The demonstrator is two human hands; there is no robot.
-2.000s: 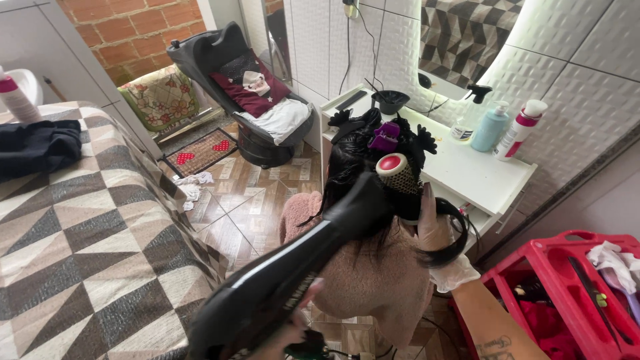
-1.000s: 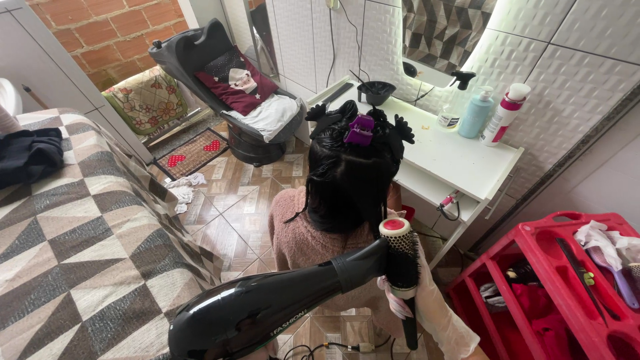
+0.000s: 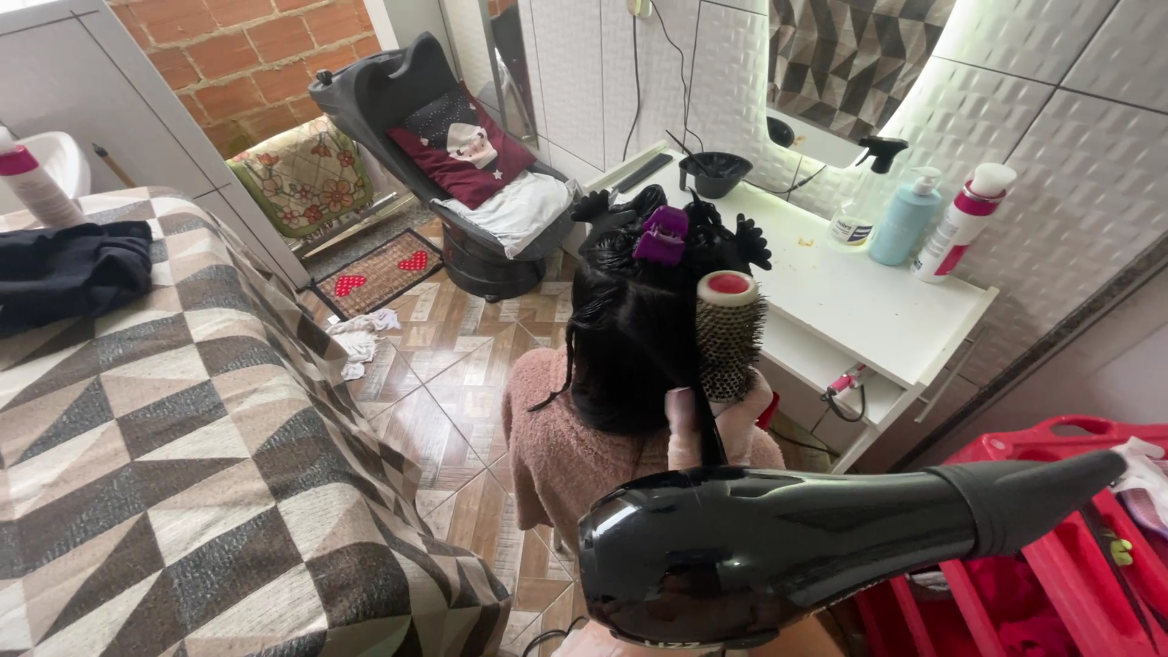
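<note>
A seated person with dark, sectioned hair (image 3: 630, 356) has their back to me. A purple claw clip (image 3: 662, 235) and black hair clips (image 3: 751, 243) hold hair on top. My gloved right hand (image 3: 716, 429) is behind the head, holding a round brush (image 3: 730, 338) upright at its right side; a strand runs down between the fingers. The brush handle is hidden. A black hair dryer (image 3: 776, 552) covers the right wrist, nozzle pointing right, away from the hair. My left hand (image 3: 598, 641) shows only partly at the bottom edge, under the dryer body; its grip is mostly hidden.
Ahead, a white shelf table (image 3: 849, 306) holds a black bowl (image 3: 716, 173), a spray bottle (image 3: 862, 201) and other bottles. A red trolley (image 3: 1022, 443) stands at right, near the nozzle. A cloth-covered surface (image 3: 228, 411) fills the left; a black salon chair (image 3: 493, 265) stands beyond.
The dryer's nozzle, at the brush in both earlier frames, now points right, away from it. The brush has moved up beside the head from its lower position one second ago.
</note>
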